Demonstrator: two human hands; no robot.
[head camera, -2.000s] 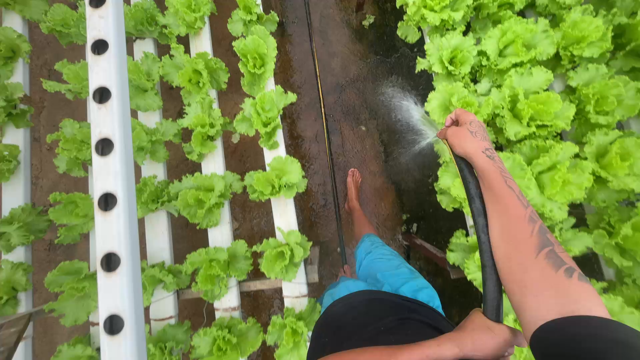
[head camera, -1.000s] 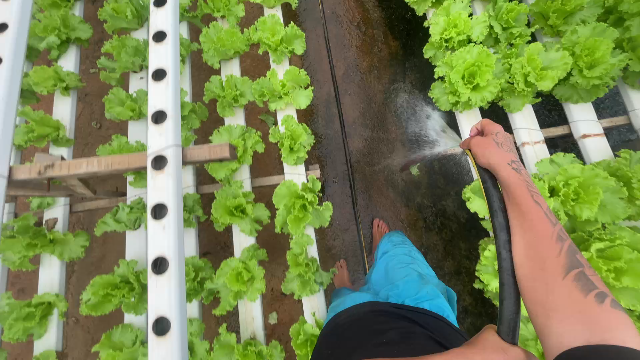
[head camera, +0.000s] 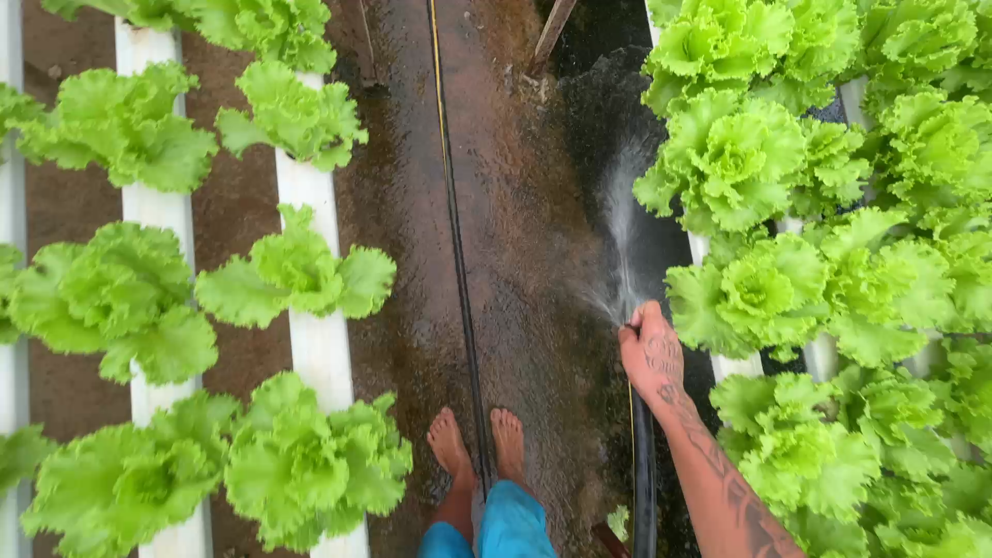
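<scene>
My right hand is closed around the end of a black hose with a yellow stripe, right of the walkway. Water sprays forward from the hose end in a fan, with some drops going left. Close to the hand on its right stand heads of green lettuce in white growing channels. The tattooed forearm reaches in from the bottom right. My left hand is outside the view.
Both bare feet stand on the wet walkway, on either side of a thin hose line lying lengthwise. More lettuce grows in white channels at the left. A wooden post rises near the top, beside the dark wet ground.
The spray now points forward instead of up and left. My left hand, seen low on the hose two seconds ago, is out of view. The view has shifted and both feet now stand level.
</scene>
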